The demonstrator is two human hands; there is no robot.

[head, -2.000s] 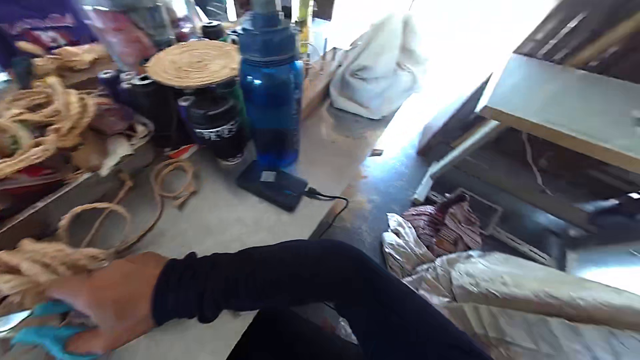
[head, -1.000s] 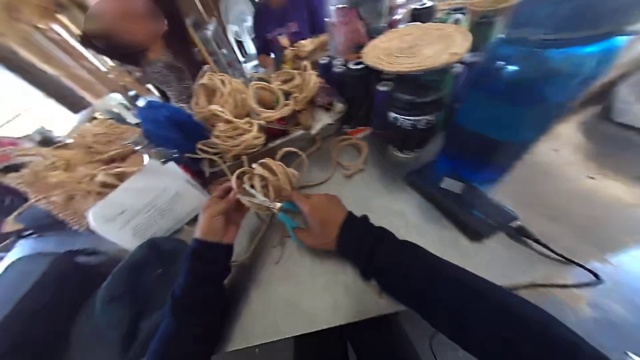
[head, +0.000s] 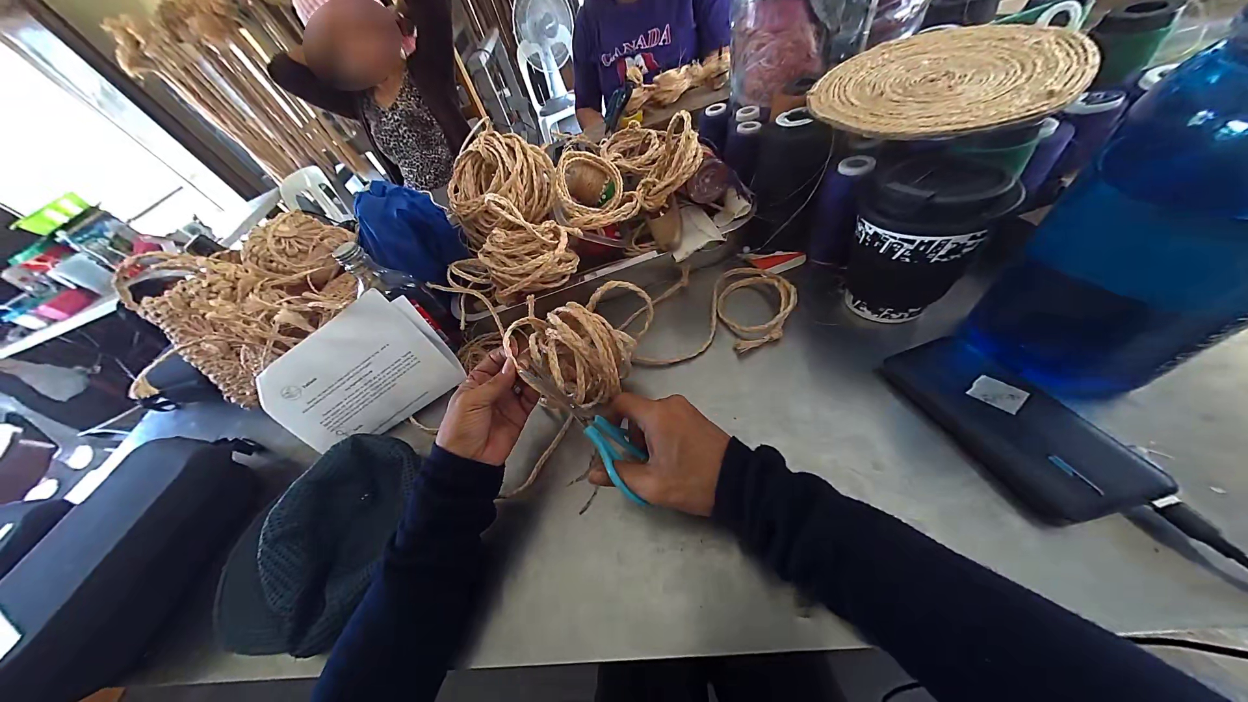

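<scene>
My right hand (head: 673,453) grips the teal handles of a pair of scissors (head: 616,450), whose blades point up and left toward my left hand. Between the fingertips of my left hand (head: 487,409) is a strand of braided natural-fibre rope. Just beyond both hands lies a loose rope coil (head: 583,353), partly hidden by the fingers and blades. From it a tail runs right to a small loop of rope (head: 756,310) on the metal table (head: 760,595). Larger rope bundles (head: 502,185) are piled in a tray behind. Whether the blades touch the strand cannot be told.
Left of my hands are printed papers (head: 361,375), a dark cap (head: 322,546), a black case (head: 127,565) and a woven fibre bag (head: 244,312). To the right stand a black cup (head: 907,244) under a coiled mat (head: 955,78), a blue bottle (head: 1121,224) and a power bank (head: 1024,429). Two people are across the table.
The view has swung left since the oldest frame. The scissors remain in my right hand, and my left hand is now seen at the rope coil, as it was one second ago.
</scene>
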